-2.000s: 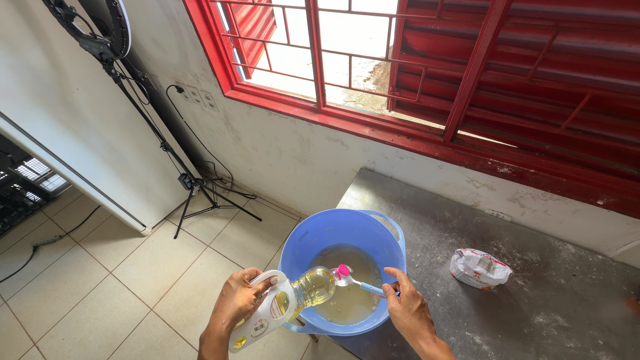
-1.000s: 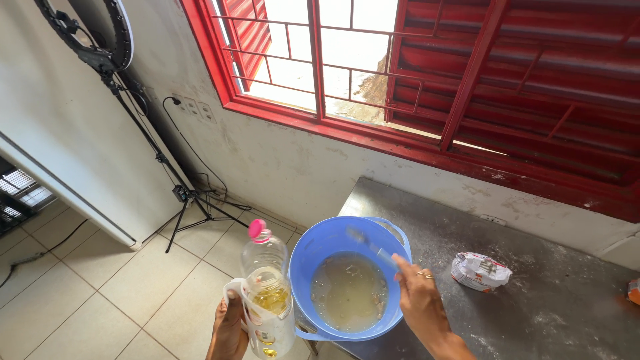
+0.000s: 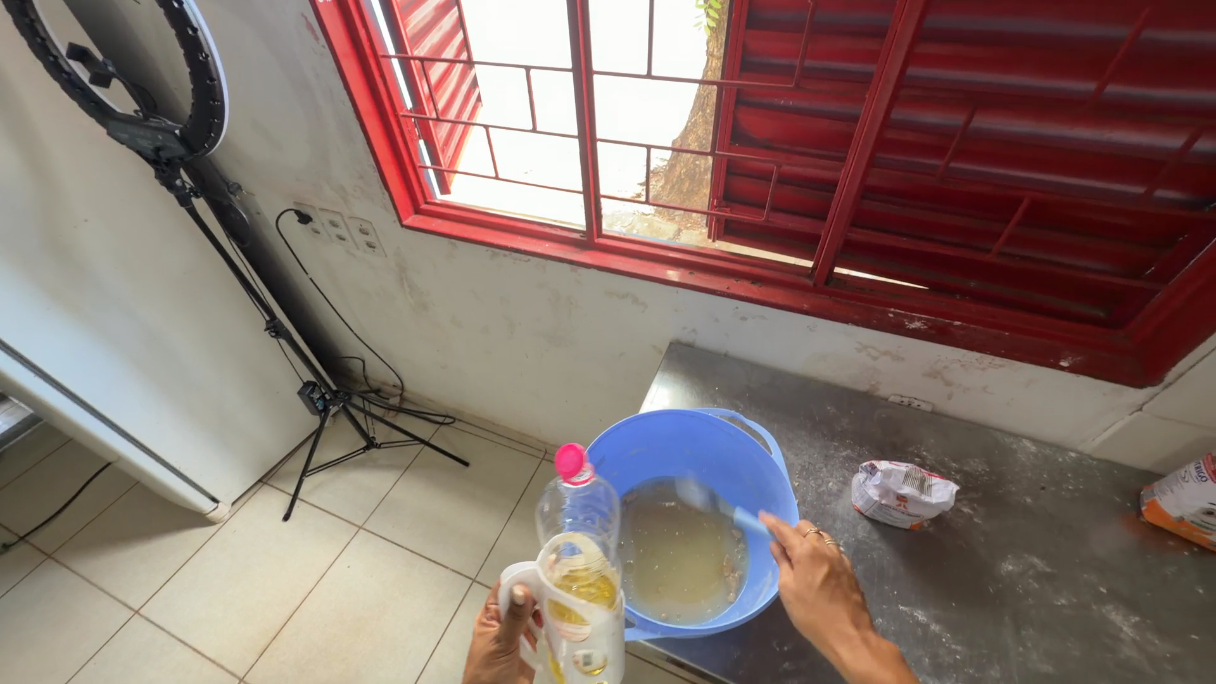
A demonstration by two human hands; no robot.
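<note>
My left hand grips the white handle of a clear plastic oil bottle, which stands upright with a pink cap and yellow oil inside. Just right of it is a blue plastic tub with side handles, holding cloudy yellowish liquid with small bits at its edge. Over the tub's right rim, my right hand holds a blue-handled spoon; its far end is blurred above or in the liquid, I cannot tell which.
A grey metal table bears white powder marks, a crumpled paper packet and an orange-and-white package. Behind it is a red barred window. At the left, a ring light's tripod stands on the tiled floor near a white appliance.
Two seconds ago the bottle was tilted toward the spoon over the tub; my left hand now holds it upright beside the tub. My right hand has moved the spoon away from the bottle's mouth.
</note>
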